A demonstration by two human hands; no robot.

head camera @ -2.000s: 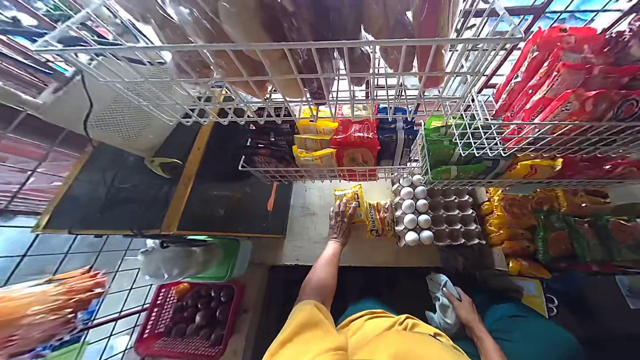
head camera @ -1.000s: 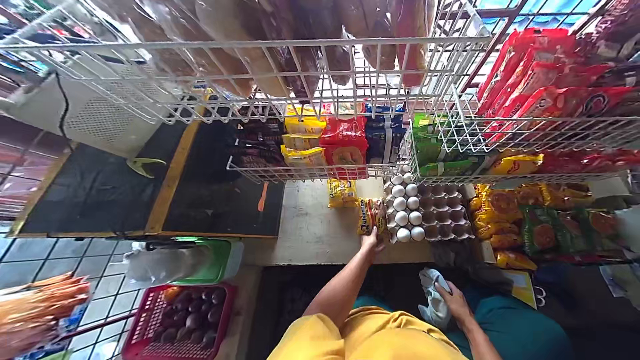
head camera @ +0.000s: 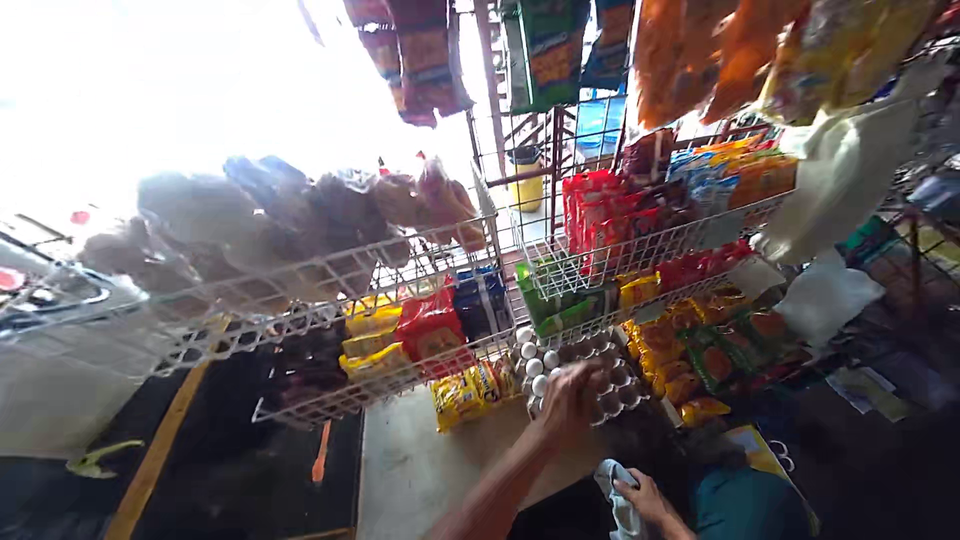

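My left hand reaches over the cardboard egg tray, its fingers bent above the tray's cups; whether it touches or holds anything is hidden. White eggs fill the tray's left part. Left of the tray, yellow snack packs lie together on the pale counter. Low in the view, my right hand is closed around a light grey-blue cloth.
White wire baskets of packaged goods stand behind the counter. Another wire basket holds red packs at right. Yellow and green packs lie beside the tray. Plastic bags hang on the right.
My left hand has moved right, from the snack packs to over the egg tray. The snack packs now lie together. My right hand still holds the cloth. The view has turned up and right.
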